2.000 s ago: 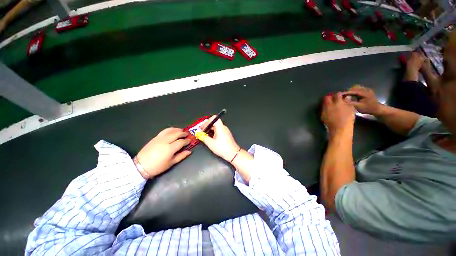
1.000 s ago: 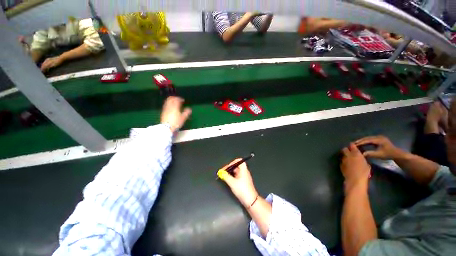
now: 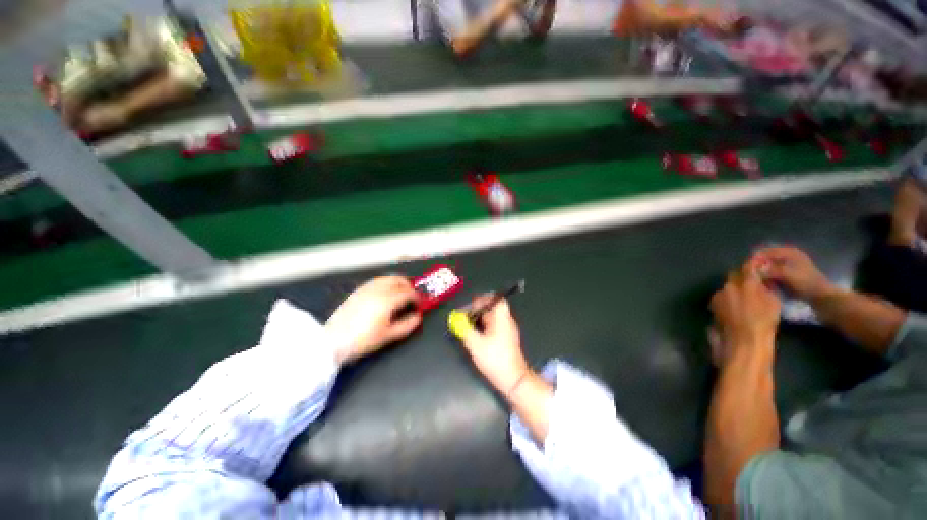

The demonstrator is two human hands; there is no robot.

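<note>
A red labelled product unit (image 3: pixel 438 285) with a white printed label is in my left hand (image 3: pixel 374 317), held by its near end just above or on the dark worktop (image 3: pixel 610 305). My right hand (image 3: pixel 498 345) holds a pen-like tool (image 3: pixel 462 324) with a yellow section at the fingers and a dark shaft pointing up and right. The tool is a little right of the unit and apart from it. The picture is blurred, so the label print cannot be read.
A white edge rail (image 3: pixel 569 220) runs between worktop and green belt (image 3: pixel 396 218). Red units lie on the belt, one (image 3: pixel 493 193) straight ahead. A grey post (image 3: pixel 102 193) stands at left. A neighbour's hands (image 3: pixel 757 295) work at right. People and a yellow item (image 3: pixel 288 41) are across the belt.
My left hand has come back from over the belt and now holds a red unit above the worktop. One of the two units ahead is gone from the belt. My right hand still holds the tool.
</note>
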